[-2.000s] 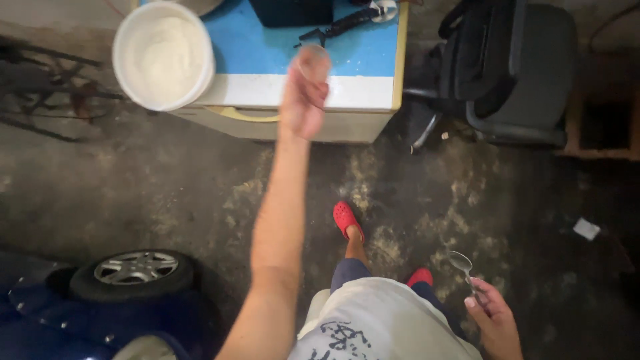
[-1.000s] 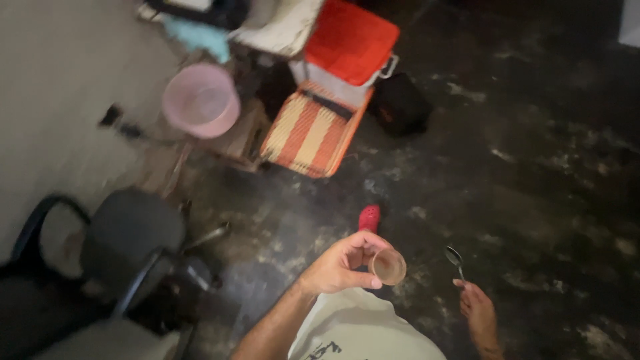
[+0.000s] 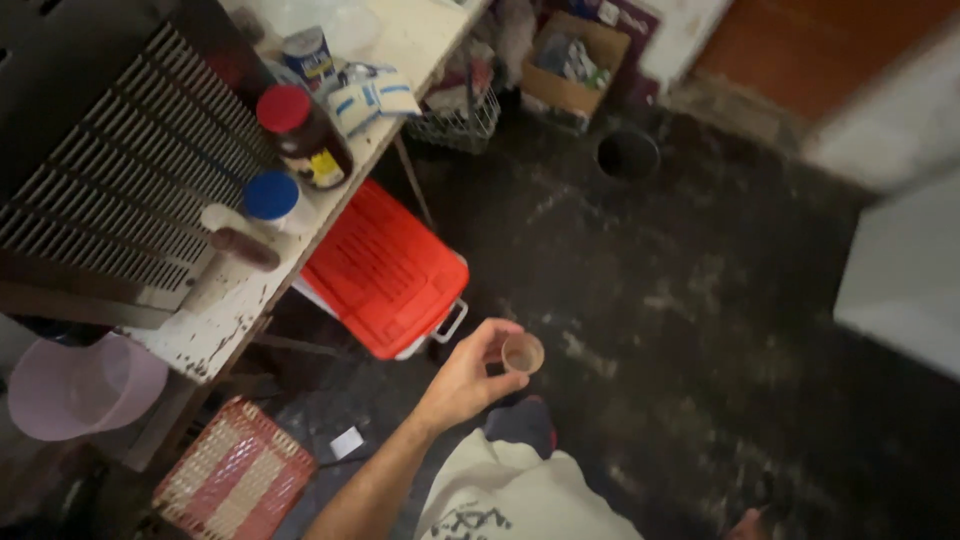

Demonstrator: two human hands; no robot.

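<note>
My left hand (image 3: 476, 371) holds a small translucent plastic cup (image 3: 523, 354) by its side, between thumb and fingers, above the dark floor. The cup's contents cannot be made out. At the bottom right edge, only the fingertips of my right hand (image 3: 746, 525) show. A dark, blurred shape that looks like the spoon (image 3: 765, 487) rises from them. Left of the cup stands a cooler with a red lid (image 3: 390, 270) and a white handle, partly under the table.
A worn white table (image 3: 195, 337) at the left bears a slatted metal appliance (image 3: 142, 165), a red-capped jar (image 3: 307, 139) and a blue-capped jar (image 3: 277, 199). Around it are a pink tub (image 3: 86, 386), a woven seat (image 3: 236, 476), a wire basket (image 3: 457, 124), a cardboard box (image 3: 574, 67) and a black bucket (image 3: 628, 154).
The view has swung from the blue-topped cabinet, past the chair, to the white table. My left hand still holds the cup. My right hand has moved down toward the edge of view.
</note>
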